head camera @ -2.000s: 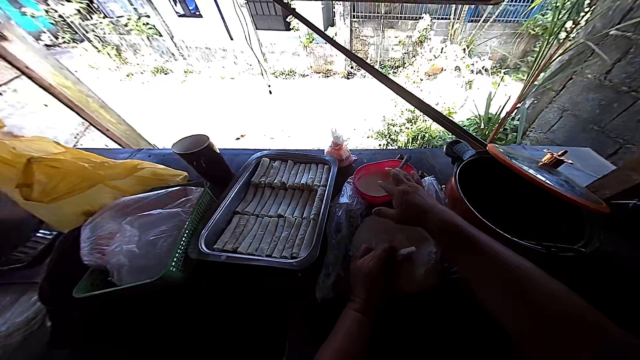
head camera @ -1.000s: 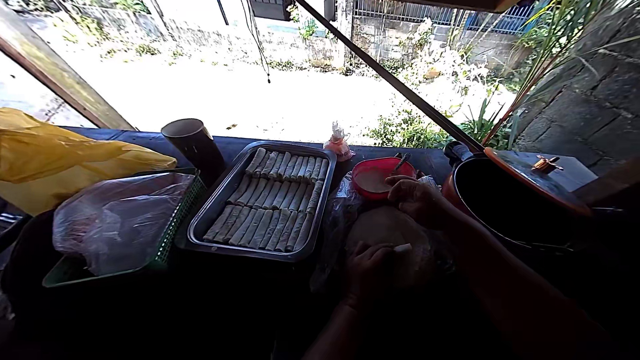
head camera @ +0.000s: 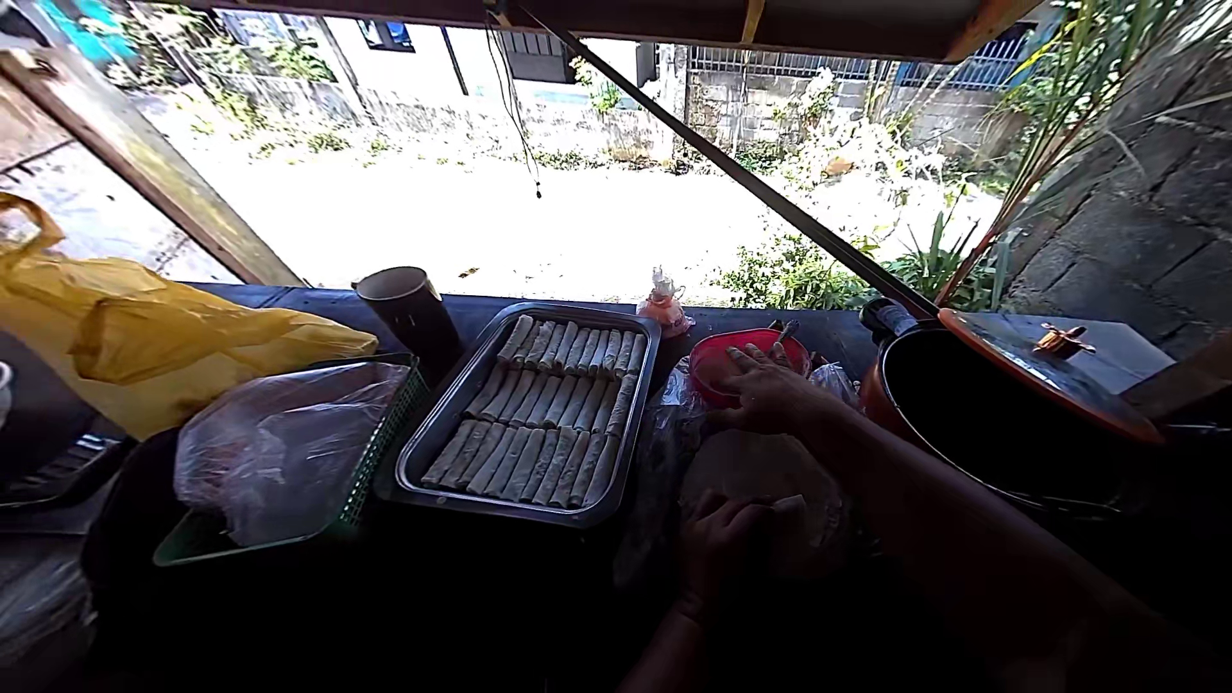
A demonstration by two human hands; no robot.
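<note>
My left hand (head camera: pixel 717 534) holds a pale rolled wrapper, whose white end (head camera: pixel 789 503) sticks out to the right, over a stack of round thin wrappers (head camera: pixel 760 472). Just beyond, my right hand (head camera: pixel 765 390) reaches with spread fingers over a red bowl (head camera: pixel 710 358) of pale liquid; whether the fingertips touch the liquid I cannot tell. A utensil handle (head camera: pixel 784 332) leans at the bowl's far rim. Left of my hands, a rectangular metal tray (head camera: pixel 412 472) carries several rolls (head camera: pixel 539 414) in three rows. Deep shadow hides the palm of my left hand.
A green plastic basket (head camera: pixel 385 452) with a clear plastic bag (head camera: pixel 279 443), a yellow plastic bag (head camera: pixel 144 337) and a dark cup (head camera: pixel 409 308) stand left. A knotted bag (head camera: pixel 664 313) lies behind the tray. At right is a large pot (head camera: pixel 890 414) with its lid (head camera: pixel 1049 371) tilted.
My right hand has opened from curled fingers at the red bowl's edge to fingers spread over the bowl. My left hand remains at the wrapper stack with the roll.
</note>
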